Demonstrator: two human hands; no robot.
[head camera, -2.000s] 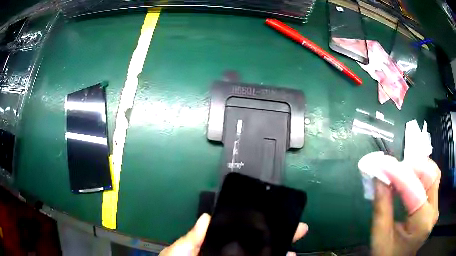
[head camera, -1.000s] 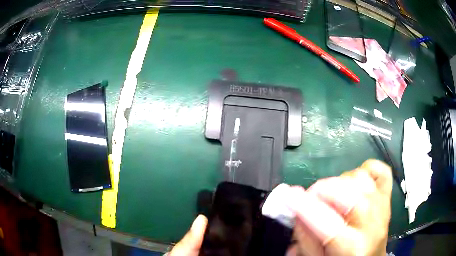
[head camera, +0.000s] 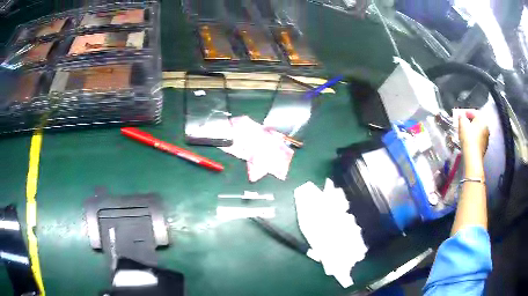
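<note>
My right hand (head camera: 473, 134) is stretched out at the upper right, in a blue sleeve with a thin band at the wrist. Its fingers are bent beyond a blue container (head camera: 410, 173); something small and white shows at the blurred fingertips, and whether they grip it I cannot tell. The glossy black cover glass (head camera: 147, 280) is cut off by the bottom edge, over the lower part of the dark grey jig (head camera: 128, 222). My left hand is out of the picture.
White wipes (head camera: 330, 231) and a dark slim tool (head camera: 281, 235) lie between jig and container. Beyond are clear strips (head camera: 246, 212), a red marker (head camera: 172, 150), a pink-white wrapper (head camera: 260, 147) and a spare glass panel (head camera: 207, 110). Blister trays (head camera: 110, 107) stand at the back left.
The view has swung right, so the jig appears farther left. My right hand has left the cover glass and reached out to the far right. My left hand has dropped out of view.
</note>
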